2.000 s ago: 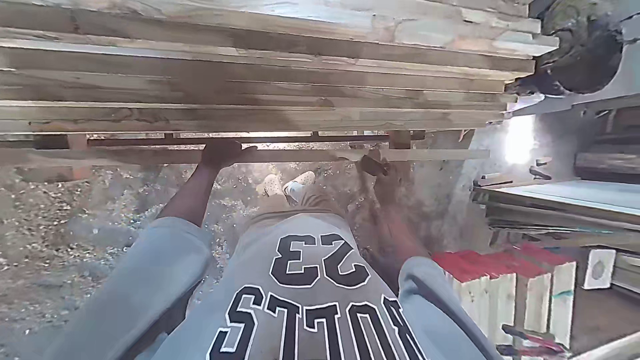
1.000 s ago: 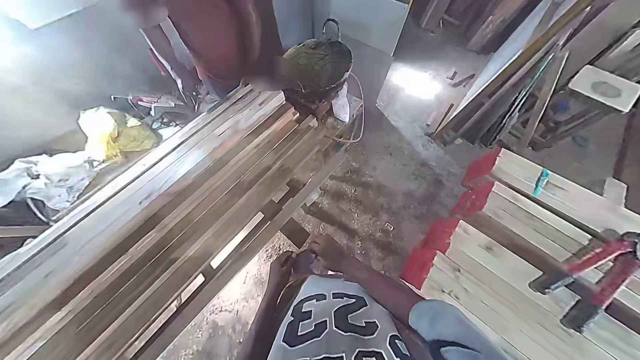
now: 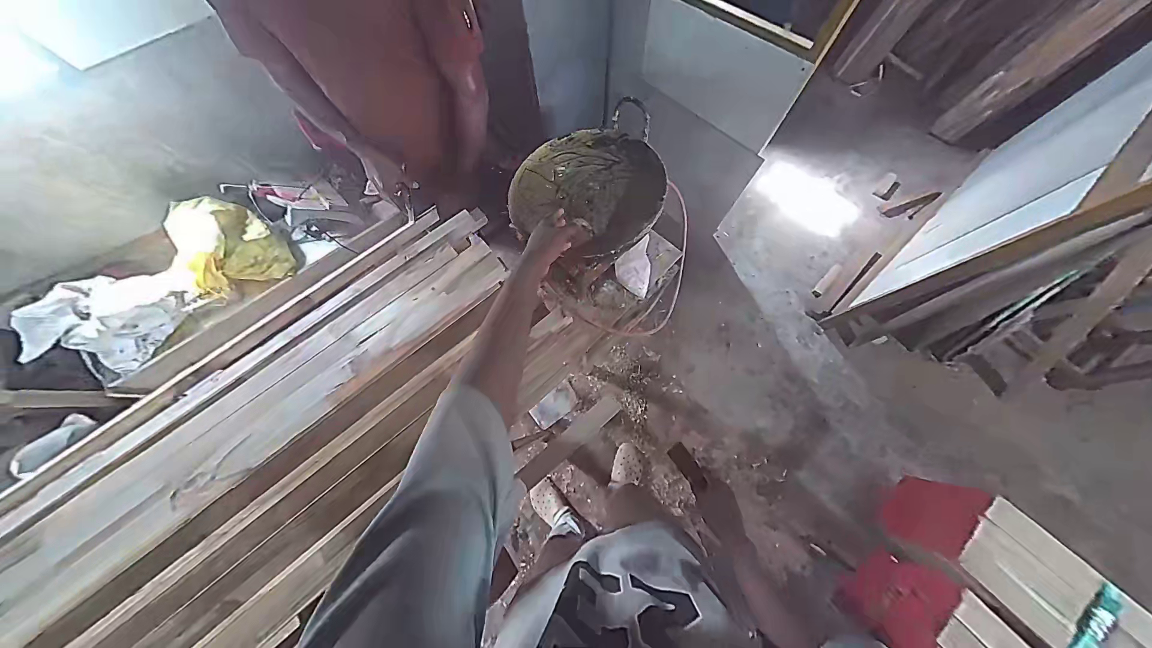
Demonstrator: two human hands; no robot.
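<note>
My left hand [image 3: 560, 238] reaches over the near rim of a round metal pan [image 3: 621, 193], its fingers at the dark greenish contents; whether they hold any cannot be told. The pan has a loop handle and stands beyond the end of a stack of wooden boards [image 3: 315, 387]. Low in the view, beside my legs, my right hand [image 3: 715, 495] is in shadow, closed around a dark flat piece [image 3: 688, 466] that may be a scraper. A white crumpled piece [image 3: 634, 267] lies just below the pan.
Another person [image 3: 360, 81] stands behind the boards, a hand near their far end. Yellow and white plastic bags [image 3: 229, 247] lie at the left. Red-ended timbers [image 3: 931, 517] are at the lower right, sheets and wood pieces [image 3: 990, 216] at the right. Shavings [image 3: 634, 387] litter the floor.
The view has swung toward the pan. My left hand, on a wooden strip two seconds ago and near my right hand one second ago, has moved out to the pan.
</note>
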